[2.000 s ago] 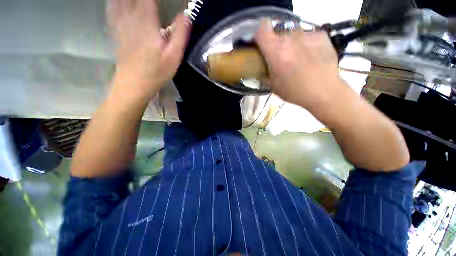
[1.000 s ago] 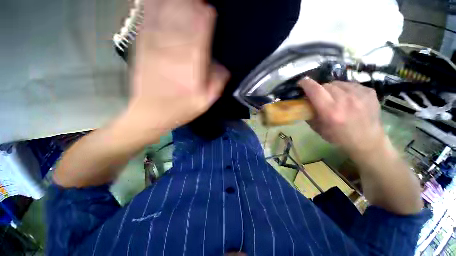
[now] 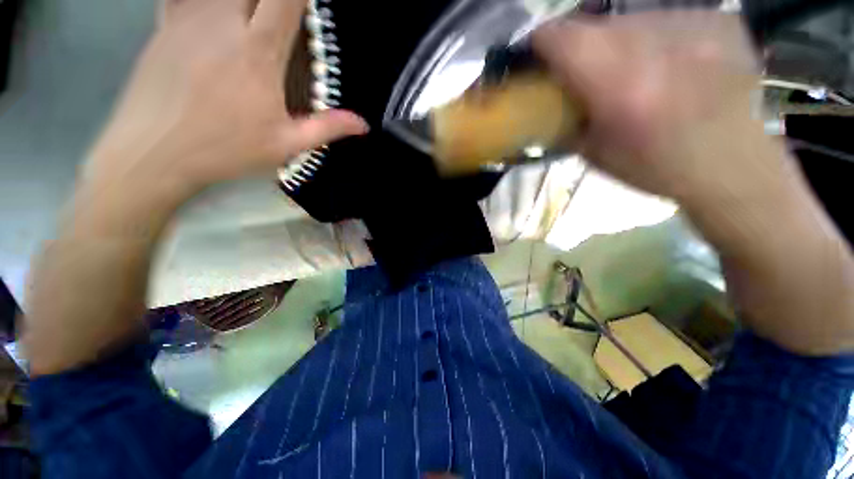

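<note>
The black jacket cloth [image 3: 412, 196] lies on the white board [image 3: 234, 248] and hangs over its near edge. White looped trim [image 3: 325, 56] runs along its left edge. My left hand [image 3: 220, 94], slightly blurred, is over the board left of the trim, fingers spread, thumb tip at the black cloth; the top frame edge cuts its fingers. My right hand [image 3: 646, 94], blurred, is closed around the wooden handle of the silver iron [image 3: 445, 70]. The iron's pointed end faces left over the black cloth. Its underside is hidden, so contact cannot be told.
A hose and cables [image 3: 805, 89] are at the upper right. Below the board are a metal stand [image 3: 571, 295], a tan flat panel [image 3: 646, 355] and a brown slatted object [image 3: 234, 309] on green flooring. White cloth [image 3: 609, 206] hangs at the board's right.
Since the last frame, my left hand has moved left, off the black cloth's middle, uncovering the trim. The iron and my right hand have moved up and slightly left in view.
</note>
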